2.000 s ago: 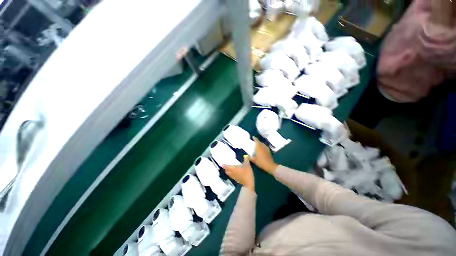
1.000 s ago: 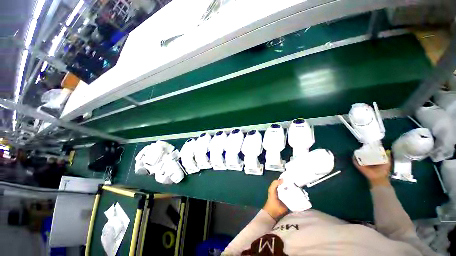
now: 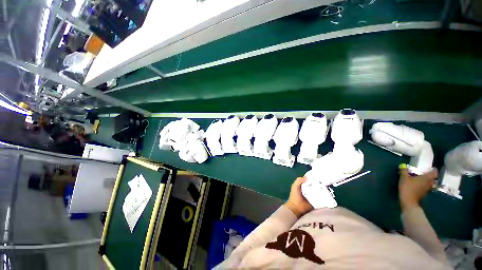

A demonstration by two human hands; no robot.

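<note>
My left hand [image 3: 300, 197] holds a white security camera [image 3: 338, 167] by its bracket end, close to my body, with a thin white antenna sticking out to the right. My right hand [image 3: 416, 184] is at the bracket end of another white camera [image 3: 396, 138], which lies tilted on the dark green bench [image 3: 248, 174]. A small yellow spot [image 3: 402, 166] shows at my right fingertips. More cameras [image 3: 286, 138] stand in a row left of the held one, dark lens faces toward the conveyor.
The green conveyor [image 3: 296, 74] with a pale edge runs behind the row under a white shelf [image 3: 174, 31]. A jumbled group of cameras [image 3: 183, 139] lies at the row's left end. A yellow-edged rack [image 3: 124, 211] and blue crate [image 3: 224, 232] stand lower left. Another camera [image 3: 461, 161] is at right.
The camera at my right hand has gone from upright to tilted over leftward. My left hand still holds its camera near my body. The view has shifted slightly.
</note>
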